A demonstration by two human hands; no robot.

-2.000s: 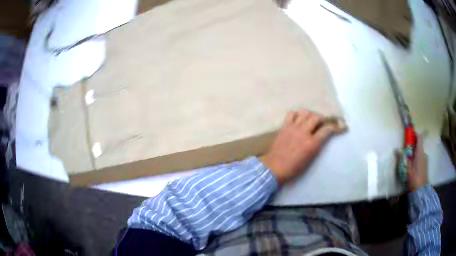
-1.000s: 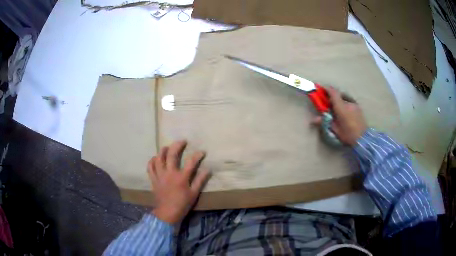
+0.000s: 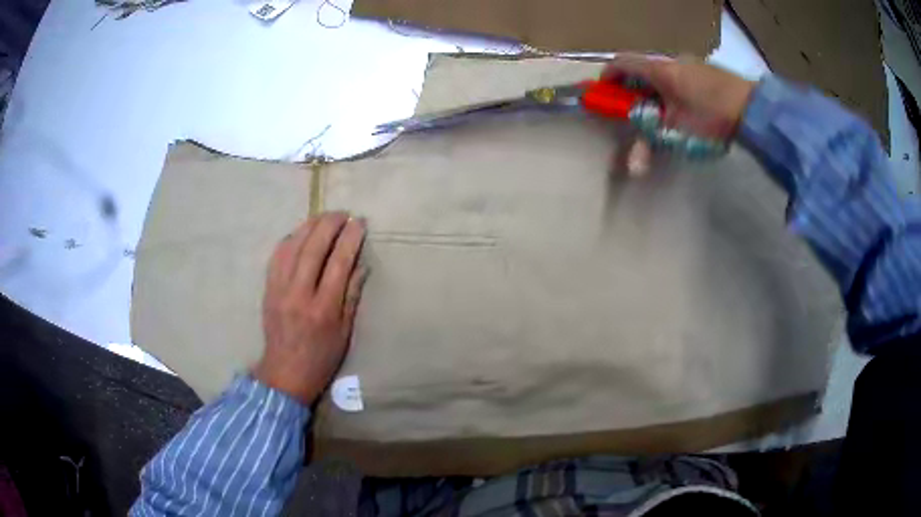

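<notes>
The front panel (image 3: pixel 566 303) lies pale side up across the table, its darker brown facing strip (image 3: pixel 545 444) along the near edge. My left hand (image 3: pixel 313 303) lies flat on the panel over the yoke seam (image 3: pixel 316 187), holding nothing. My right hand (image 3: pixel 682 101) grips the tailor's shears (image 3: pixel 606 98) by the red, cloth-wrapped handles, above the panel's far part. The blades point left, tips near the curved cut-out edge, and look nearly closed. A white patch (image 3: pixel 347 393) shows below my left hand. Stitched lines (image 3: pixel 434 239) run right from my fingers. My right fingers are blurred.
Other brown panels lie at the far side (image 3: pixel 545 22) and far right (image 3: pixel 818 50). Loose threads (image 3: pixel 136 8) and a small white tag (image 3: pixel 271 9) are at the far left of the white table (image 3: pixel 91 131). Dark speckled floor (image 3: pixel 91 404) shows at the near left.
The panel has turned from a slant to lie nearly straight across. My left hand has moved from its near right corner to the yoke seam. My right hand has brought the shears from the right over the panel.
</notes>
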